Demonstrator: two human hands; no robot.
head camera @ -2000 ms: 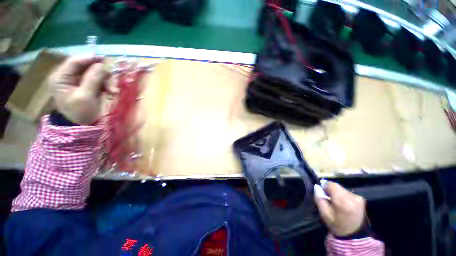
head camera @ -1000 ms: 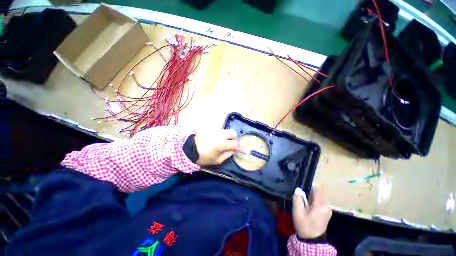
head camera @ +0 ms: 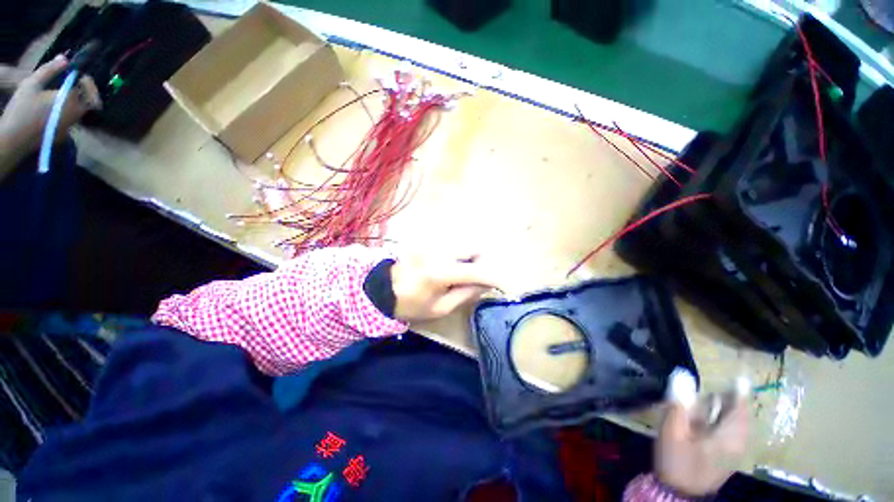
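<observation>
A black plastic panel [head camera: 627, 338] with a round opening lies tilted at the bench's front edge, its inner side up. My left hand [head camera: 431, 284] is just beyond its upper left corner, fingers close together; whether it pinches a thin lead is too blurred to tell. My right hand [head camera: 701, 441] is at the panel's lower right corner, blurred, thumb and fingers apart, with white on the fingertips. A dark bar shows across part of the opening. A loose bundle of red leads [head camera: 377, 172] with pale ends lies beyond my left forearm.
Black panels [head camera: 774, 245] are piled at the right, with red wires trailing out. An open cardboard box [head camera: 257, 83] stands beyond the leads. Another person's hand [head camera: 49, 103] holds a pale blue strip by a black part at far left. A green conveyor belt [head camera: 529, 44] runs behind.
The panel has turned and its round opening now sits lower. My left hand has moved off the opening to beyond the panel's corner. Another person's hand has come into view at left.
</observation>
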